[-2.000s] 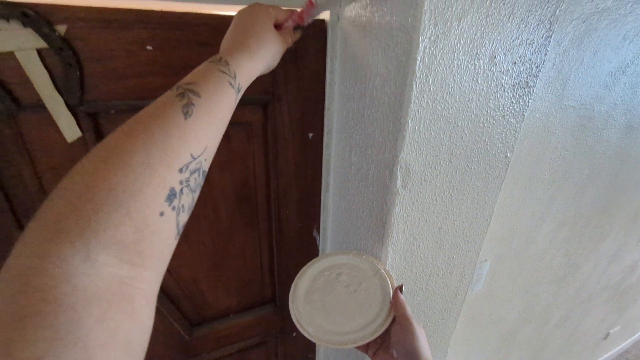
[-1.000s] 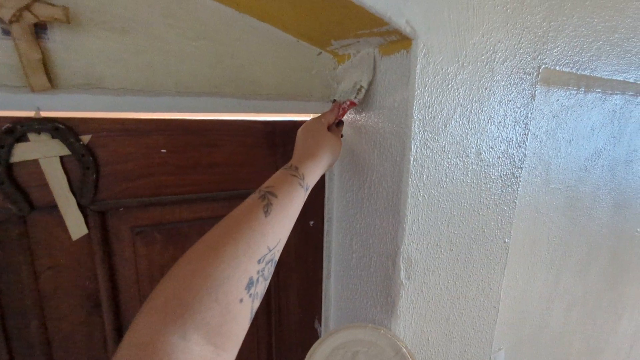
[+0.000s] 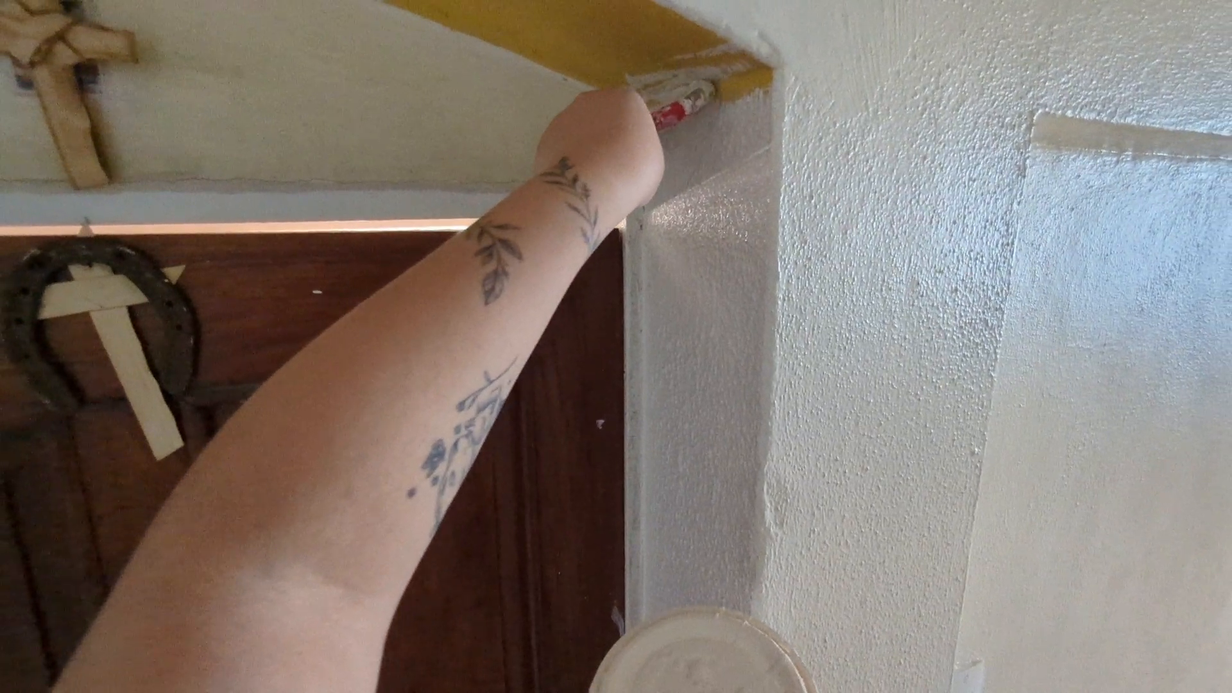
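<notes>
My left hand (image 3: 604, 144) is raised at the upper corner of the door recess, its tattooed forearm crossing the view from the lower left. It is closed on a paintbrush (image 3: 683, 106) with a red and white, paint-smeared handle; the bristles are mostly hidden. The brush is at the yellow underside of the lintel (image 3: 539, 34), where whitish paint streaks lie near the corner. At the bottom edge shows part of a round, off-white tub (image 3: 703, 659), cut off by the frame. My right hand is out of view.
The brown panelled wooden door (image 3: 568, 433) carries a horseshoe (image 3: 178, 337) and a pale cross (image 3: 130, 356). Another cross (image 3: 72, 115) hangs above, at the upper left. The white side of the recess (image 3: 703, 385) meets a rough white wall (image 3: 885, 337) on the right.
The view has tilted up from the first frame, bringing the yellow lintel into sight. My right hand, seen holding the tub then, has left the view. My left hand now hides more of the brush.
</notes>
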